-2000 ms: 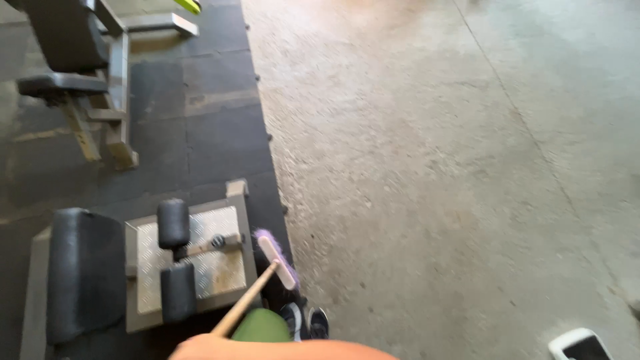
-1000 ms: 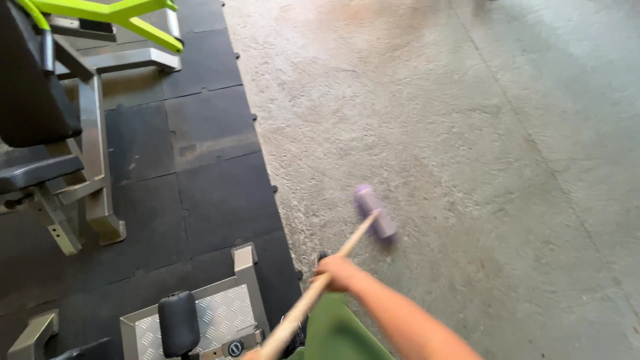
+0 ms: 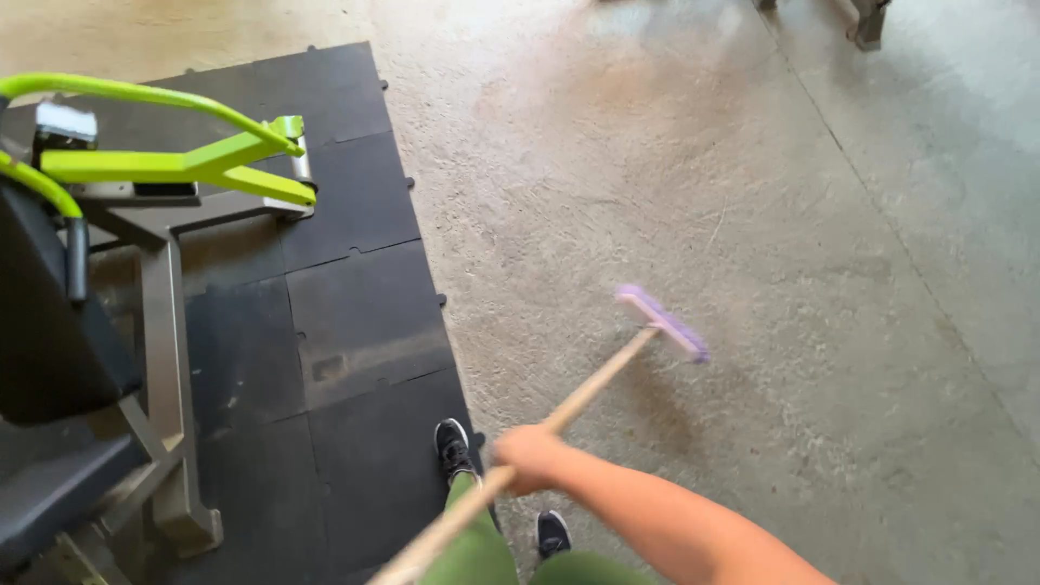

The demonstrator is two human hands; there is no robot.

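My right hand [image 3: 526, 459] is closed around the wooden handle [image 3: 601, 378] of a push broom, about midway along what shows of it. The handle slants from the bottom edge up to the right. At its far end the purple broom head [image 3: 662, 322] is over the concrete floor, slightly blurred; whether its bristles touch the floor I cannot tell. My left hand is out of view; the near end of the handle runs off the bottom edge.
Black interlocking rubber mats [image 3: 366, 305] cover the floor at left, and my one shoe [image 3: 452, 445] is on their edge. A gym machine with lime-green arms [image 3: 175, 165] and a grey steel frame [image 3: 166, 341] stands there. Metal legs [image 3: 869, 24] show at the top right.
The broom head has moved from beside the mats out over the concrete. The view has shifted forward, so the padded bench at the lower left is out of sight and more of the green-armed machine shows.
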